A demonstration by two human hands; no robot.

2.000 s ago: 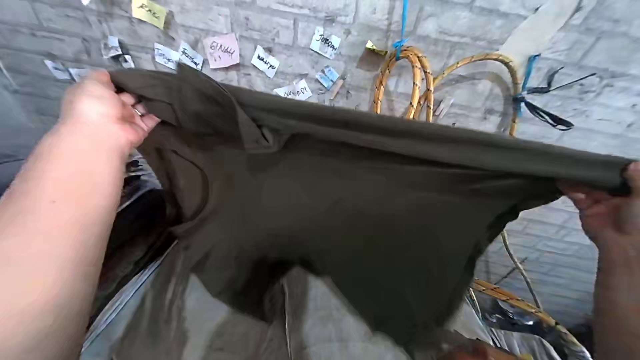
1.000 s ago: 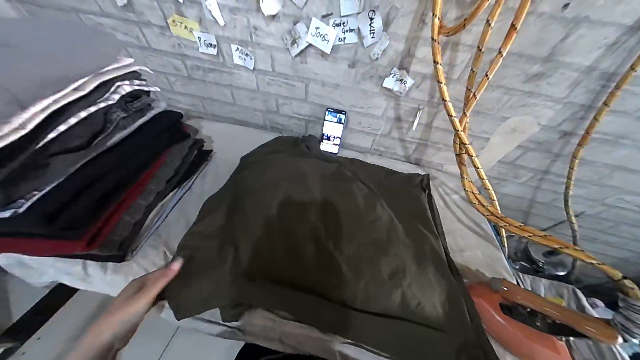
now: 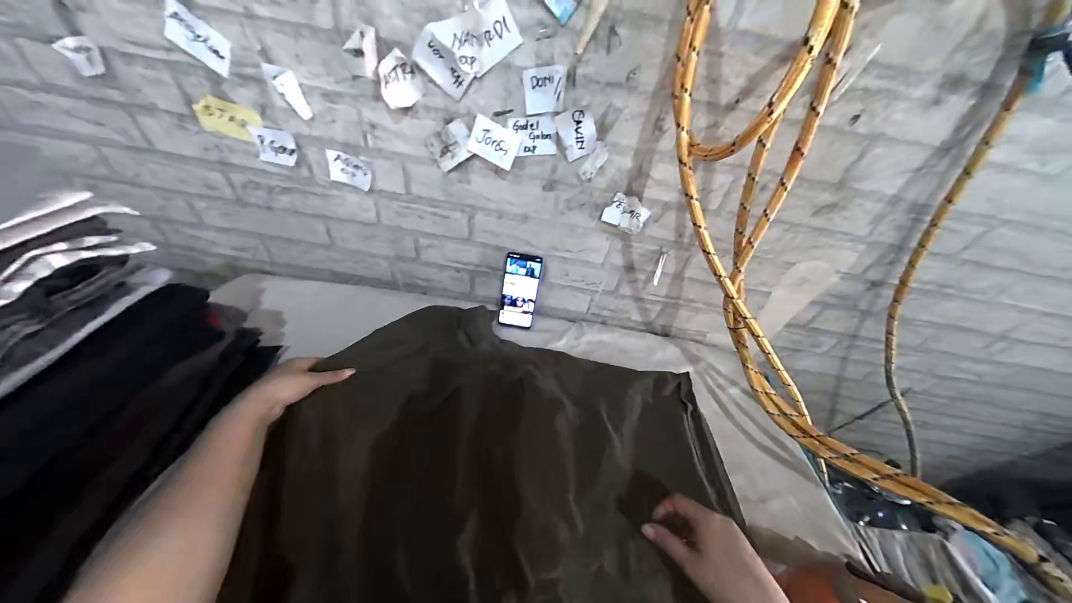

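Observation:
A dark olive garment (image 3: 502, 452) lies spread over a surface covered with pale cloth (image 3: 293, 310). At the garment's upper left edge is my left hand (image 3: 306, 383), its thumb stretched over the fabric and its other fingers partly hidden; whether it grips the edge is unclear. My right hand (image 3: 699, 536) touches or hovers just over the lower right part of the garment, fingers bent and thumb apart, with no fabric plainly pinched. The lower part of the garment runs out of view.
A stack of folded dark garments (image 3: 92, 360) rises at the left. A phone (image 3: 521, 290) leans upright against the brick wall (image 3: 402, 201). Orange hoses (image 3: 737, 285) hang at the right. An orange-red object (image 3: 825, 582), partly hidden, lies at the lower right.
The garment, held up between both hands two seconds ago, now lies on the surface. Since one second ago, my left hand has moved to its upper left edge and my right hand has come into view.

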